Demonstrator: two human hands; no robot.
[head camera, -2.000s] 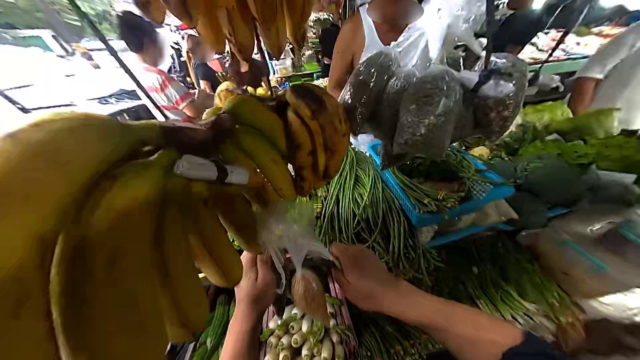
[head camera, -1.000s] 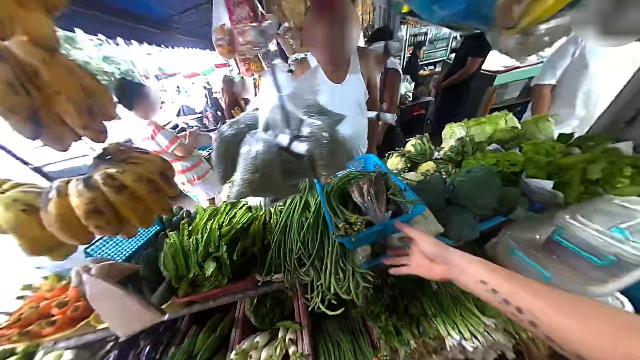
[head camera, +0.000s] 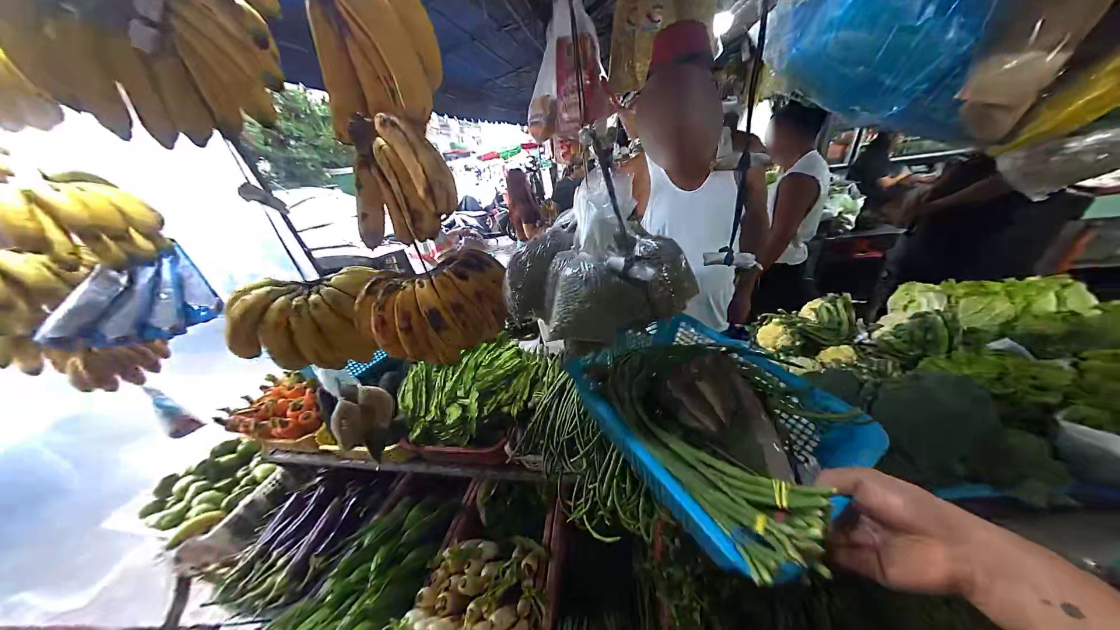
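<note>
From the lower right my right hand (head camera: 901, 529) reaches in and grips the near right edge of a blue plastic basket (head camera: 643, 455), which tilts toward me. In the basket lie green stalks bundled with yellow bands (head camera: 744, 477) and a dark item in clear plastic (head camera: 722, 394). My left hand is out of view. Filled clear plastic bags (head camera: 604, 280) hang just beyond the basket. Long green beans (head camera: 591, 437) spread at its left side.
Banana bunches (head camera: 429, 306) hang at the left. Below are carrots (head camera: 284, 407), eggplants (head camera: 302, 525) and white root vegetables (head camera: 481, 586). Broccoli (head camera: 936, 420) and lettuce (head camera: 989, 306) lie at the right. A person in a white tank top (head camera: 691, 236) stands behind the stall.
My right hand, open near the basket a second ago, now holds its edge. The basket has come nearer and tilted. Both hands were at a small plastic bag two seconds ago.
</note>
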